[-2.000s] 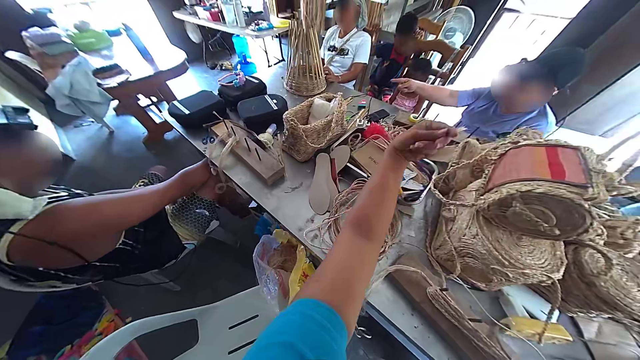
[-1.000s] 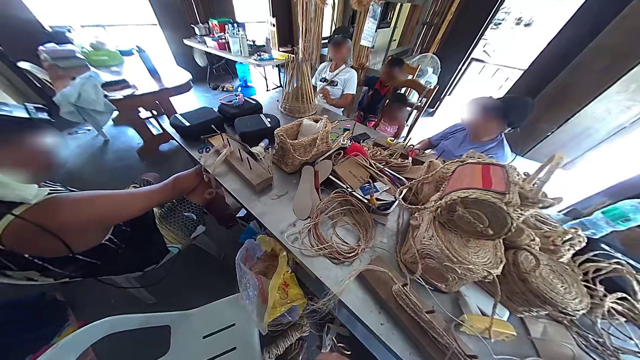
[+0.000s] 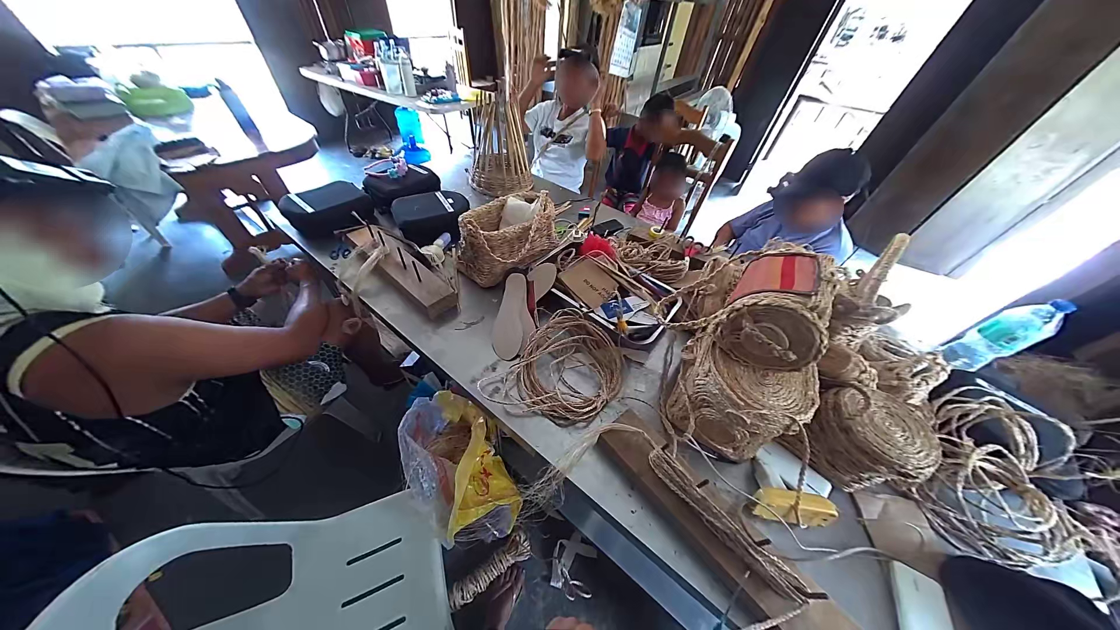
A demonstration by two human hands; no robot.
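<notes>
Neither my left hand nor my right hand can be made out in the head view. In front of me on the long table lie a loose coil of natural fibre cord (image 3: 569, 367) and a wooden board with pegs (image 3: 647, 472), a braided fibre rope (image 3: 726, 516) stretched along it. To their right, coiled-rope baskets (image 3: 744, 394) are piled up, the upper one bearing a red and orange striped panel (image 3: 776, 275). A pair of shoe soles (image 3: 514, 317) rests beside a tray (image 3: 652, 331) of tools and packets. Farther off sits a woven fibre basket (image 3: 503, 241) with pale material inside.
A white plastic chair (image 3: 367, 560) stands near me, with plastic bags (image 3: 464, 472) by the table edge. At left a seated person's hands (image 3: 284, 276) are beside a pegged wooden block (image 3: 411, 280). Several people sit beyond the table. A plastic bottle (image 3: 1006, 334) lies at right.
My outstretched arm in a blue sleeve, over the table two seconds ago, has left the view. The person at left has drawn a hand back from the pegged block. The person in white has raised both hands.
</notes>
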